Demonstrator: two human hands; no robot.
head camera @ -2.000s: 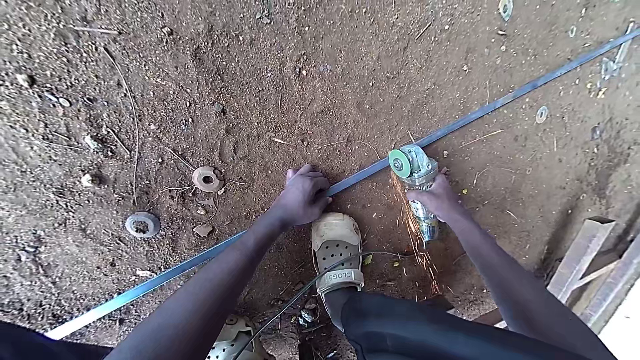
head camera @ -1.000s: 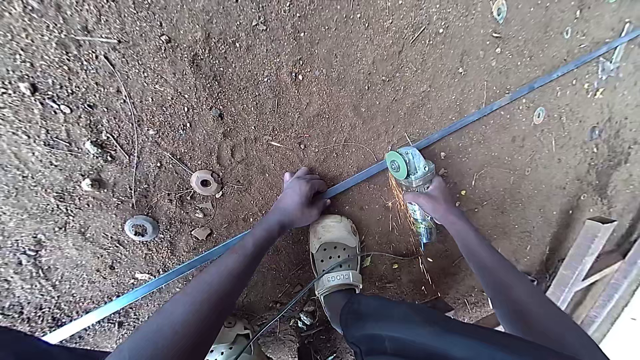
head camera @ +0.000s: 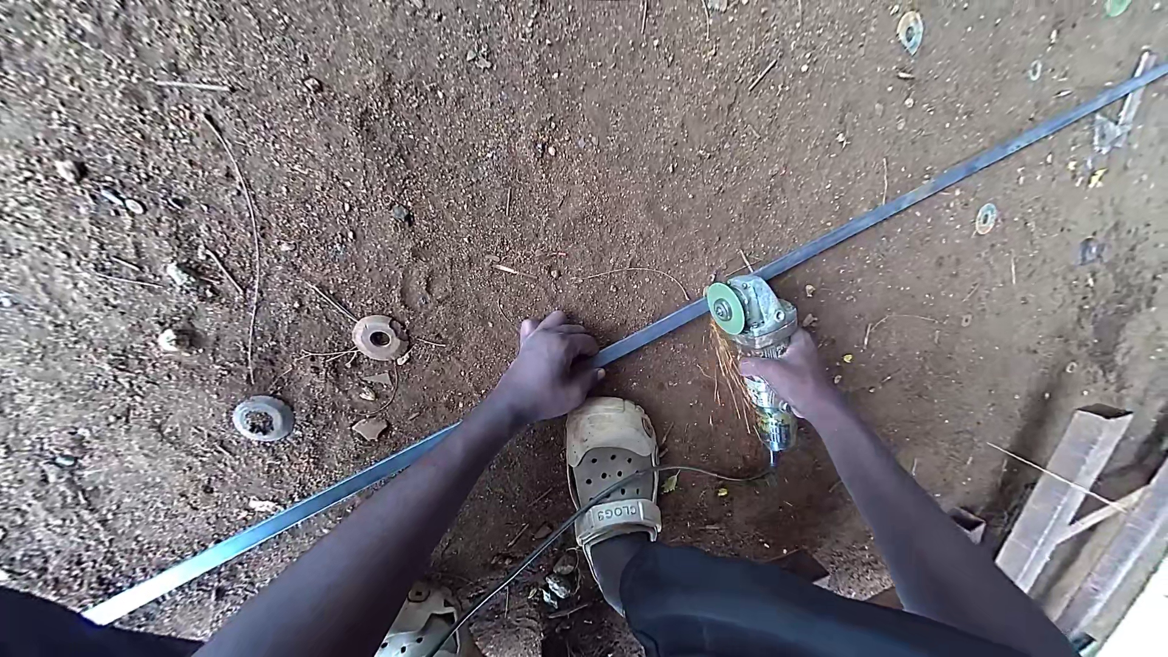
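Observation:
A long metal bar [head camera: 853, 228] lies slantwise across the ground, from the lower left to the upper right. My left hand [head camera: 554, 365] grips it near the middle, just beyond the toe of my clog [head camera: 613, 456]. My right hand [head camera: 792, 372] is closed around the body of an angle grinder [head camera: 771, 365]. The grinder's green disc [head camera: 725, 308] meets the bar to the right of my left hand, and orange sparks fall from it toward me. A power cord [head camera: 584, 511] runs from the grinder's rear end across my clog.
Worn grinding discs lie on the dirt, among them a brownish one [head camera: 380, 338] and a grey one [head camera: 263, 419] at left. Steel profiles [head camera: 1063, 497] lie at the lower right. Small stones, twigs and thin wires are scattered about. My other clog [head camera: 424, 625] shows at the bottom edge.
The spray of sparks is shorter than two seconds ago. Both hands, the bar and the grinder have stayed in nearly the same places.

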